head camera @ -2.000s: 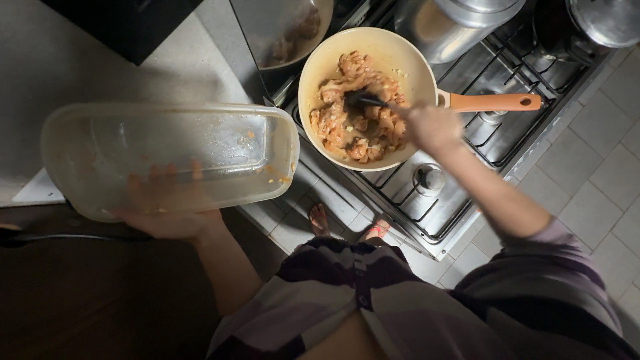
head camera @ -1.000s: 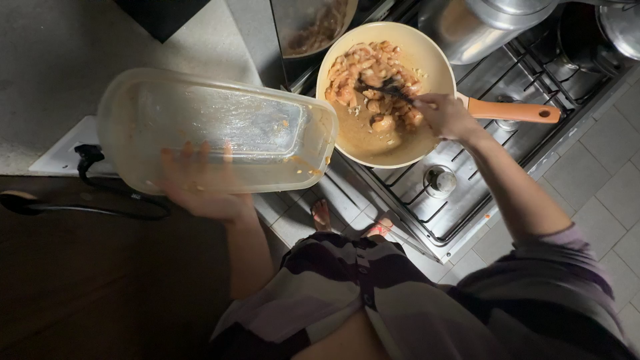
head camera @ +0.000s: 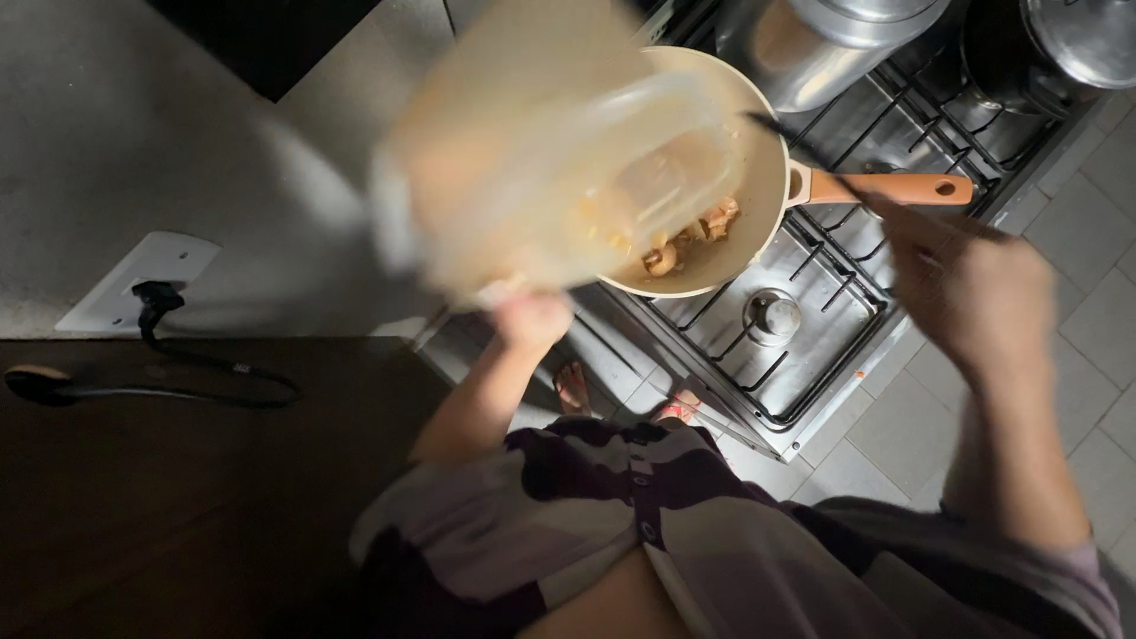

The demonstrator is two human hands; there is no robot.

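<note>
My left hand holds a translucent plastic container by its near edge. The container is tilted and blurred by motion, and it covers the left part of a cream-coloured frying pan on the gas stove. Pieces of cooked meat show in the pan beside the container; the rest is hidden behind it. Right of the pan, my right hand grips a dark utensil, whose far end is over the pan's rim. The pan's orange handle points right, beneath the utensil.
Metal pots stand on the back of the stove, with a lidded one at upper right. Nearer lies a burner under its grate. To the left are a wall socket plate with a plugged cable and a dark ladle-like utensil.
The container has moved from left of the pan to over it and tipped. My right hand has drawn the utensil back to the right, out of the food.
</note>
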